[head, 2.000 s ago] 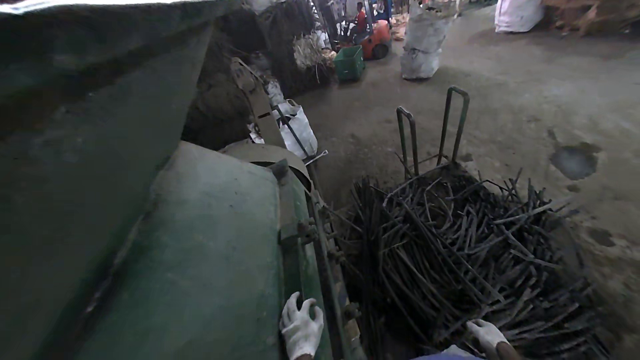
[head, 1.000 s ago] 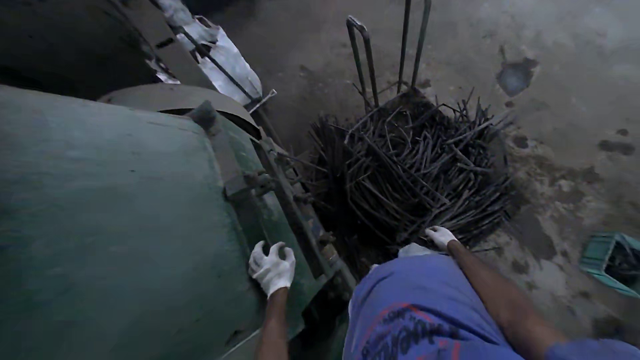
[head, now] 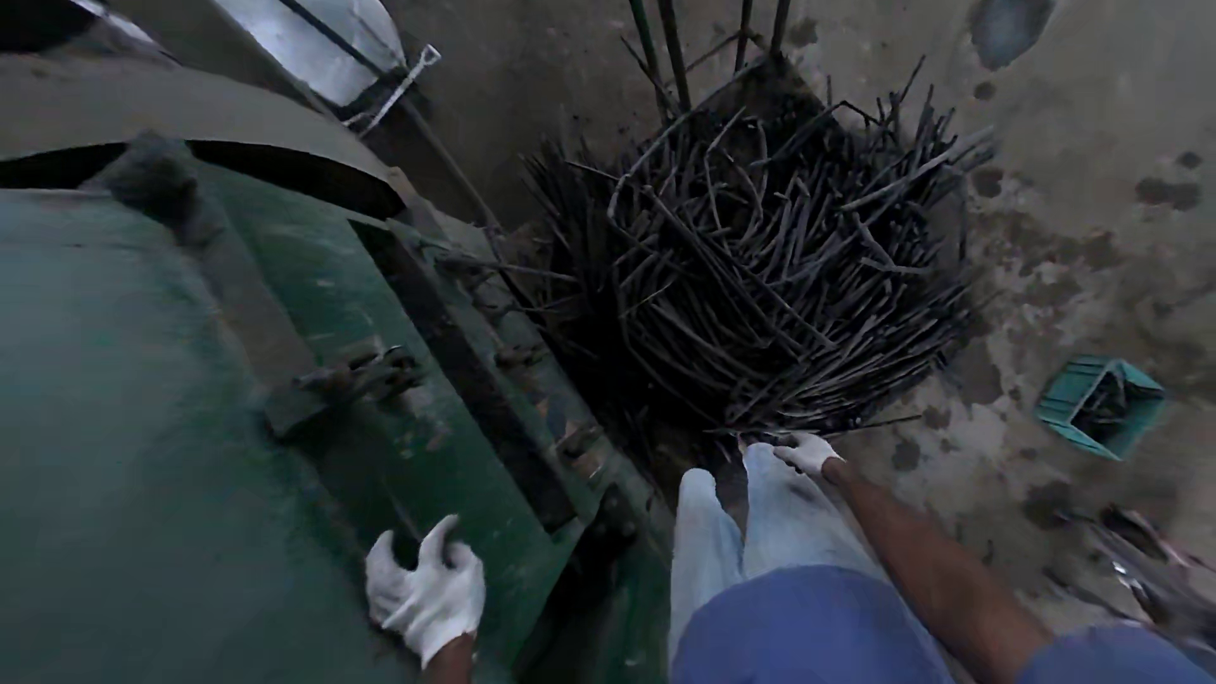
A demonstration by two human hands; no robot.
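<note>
My left hand (head: 425, 591), in a white glove, is at the green metal machine housing (head: 114, 437), fingers spread and curved with nothing seen in them; whether it touches the metal is unclear. My right hand (head: 807, 454), gloved in white too, hangs beside my light trouser leg, at the near edge of a big heap of dark, thin strips (head: 750, 275). Its fingertips point left and are partly hard to make out, so any hold on a strip cannot be told. A rusty latch (head: 361, 375) juts from the housing above my left hand.
Upright metal handle bars (head: 673, 57) rise behind the heap. A green plastic crate (head: 1100, 407) with dark pieces inside stands on the stained concrete floor (head: 1073, 237) at right. A white sack (head: 328, 43) lies at upper left, and blurred metallic items (head: 1140, 570) are at lower right.
The view has tilted down strongly. Both hands have stayed near the same places, the left by the green housing and the right by the heap's near edge.
</note>
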